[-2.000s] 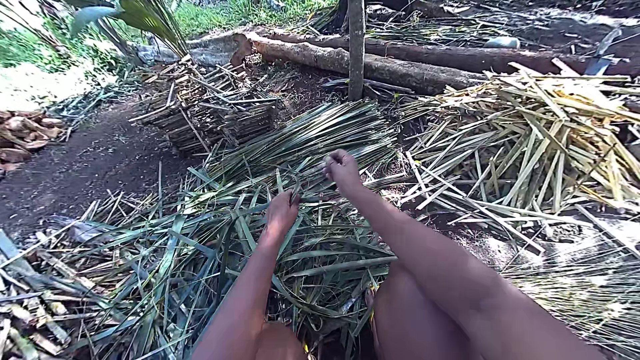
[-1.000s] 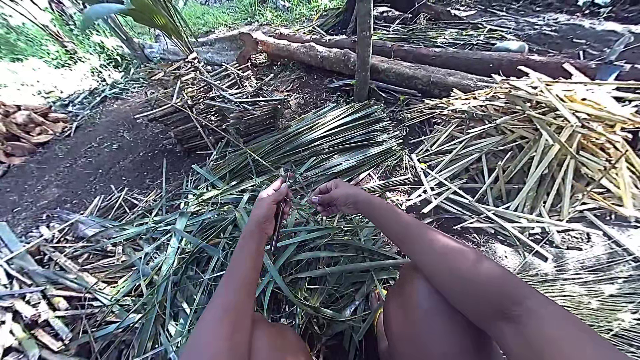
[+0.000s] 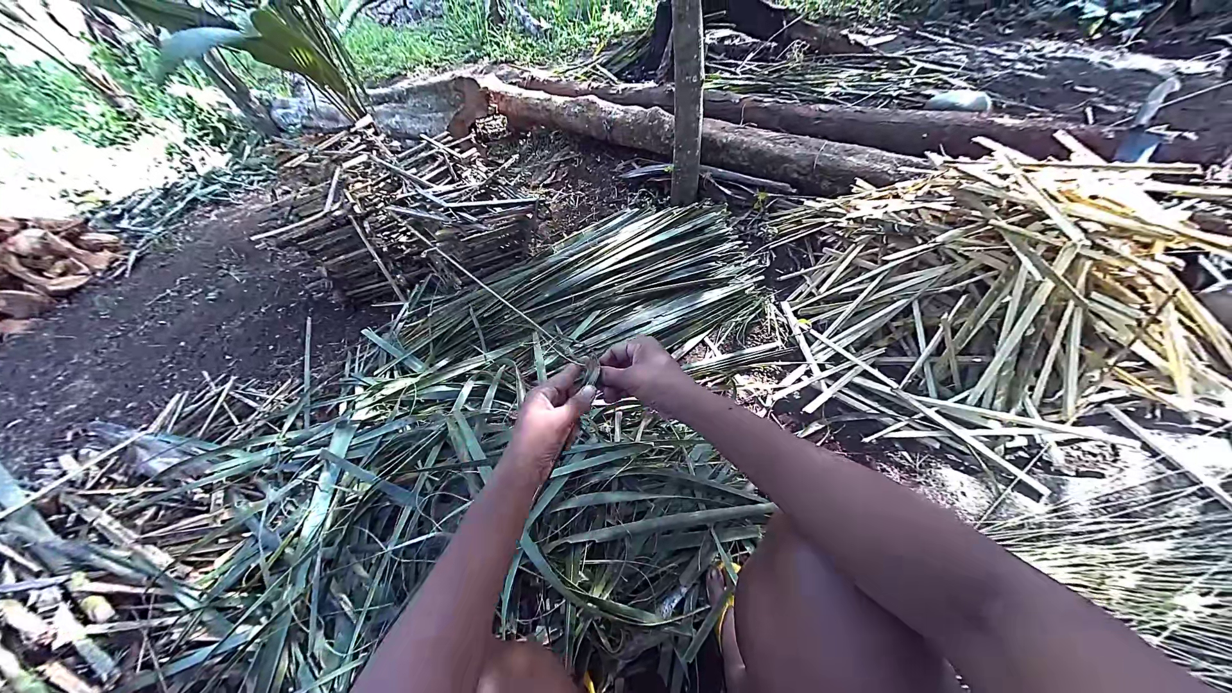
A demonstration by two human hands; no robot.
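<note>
My left hand (image 3: 553, 416) and my right hand (image 3: 640, 371) meet near the middle of the view, both closed on a thin strip of plant material (image 3: 591, 372) between the fingertips. A long thin stalk (image 3: 500, 300) runs from the hands up to the left; whether it is part of the same piece I cannot tell. Just beyond the hands lies a sheaf of narrow green leaf strips (image 3: 616, 274). Below them spreads a loose heap of long green leaves (image 3: 385, 510).
Split pale sticks (image 3: 1039, 289) are piled at the right, and a stack of darker sticks (image 3: 404, 212) stands at the upper left. An upright wooden post (image 3: 687, 106) stands before long logs (image 3: 751, 144). Husks (image 3: 48, 265) lie far left. A knife-like blade (image 3: 1145, 125) is at the upper right.
Two seconds ago my hands were apart; now they are together at the thin strip. A dark, slender thing seen under my left hand one second ago no longer shows clearly.
</note>
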